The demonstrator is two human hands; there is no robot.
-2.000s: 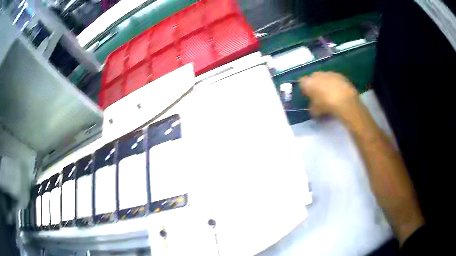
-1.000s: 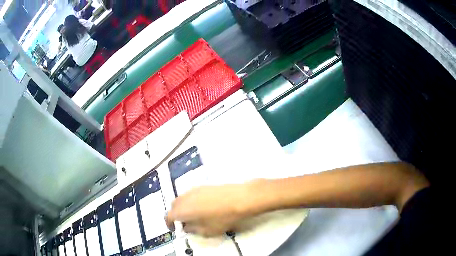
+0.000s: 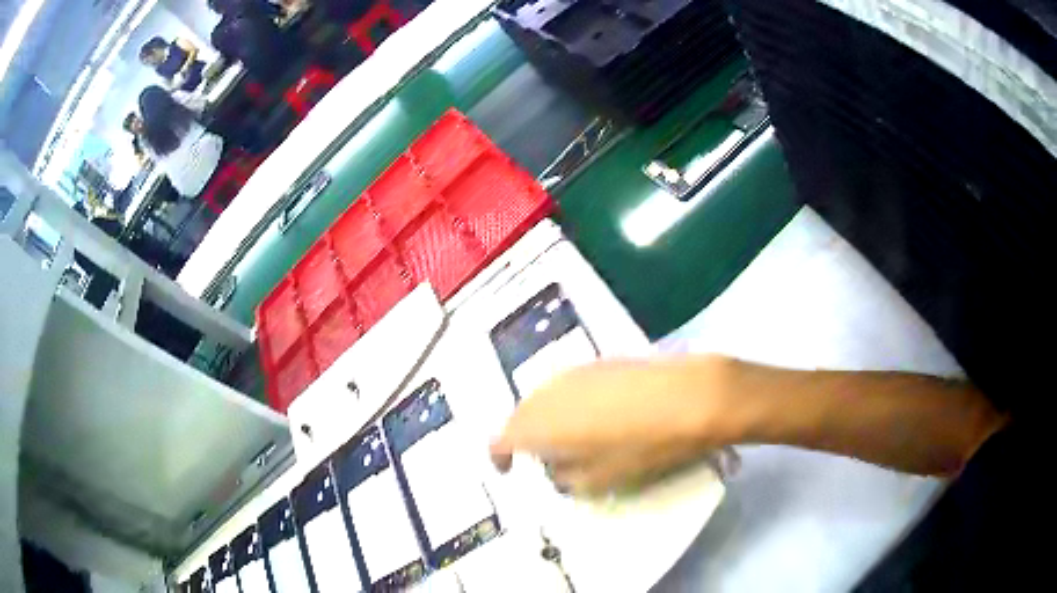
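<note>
Black-edged phone frames with white centres stand in a row on the white platform, running to the lower left. One separate phone frame lies at the right, with a gap between it and the row. My right hand covers its lower part, thumb at its left edge and fingers curled down on it. The hand hides its lower end and the fingertips. My left hand is not in view.
A red compartment basket is behind the platform. Dark thin-framed pieces lie on the green surface. Black trays are stacked at the back and right. A white sheet is right of the platform. People sit beyond.
My right hand came from the green surface onto the platform, then shifted right, away from the row. The gap between the row and the frame under the hand is wider. The view has shifted.
</note>
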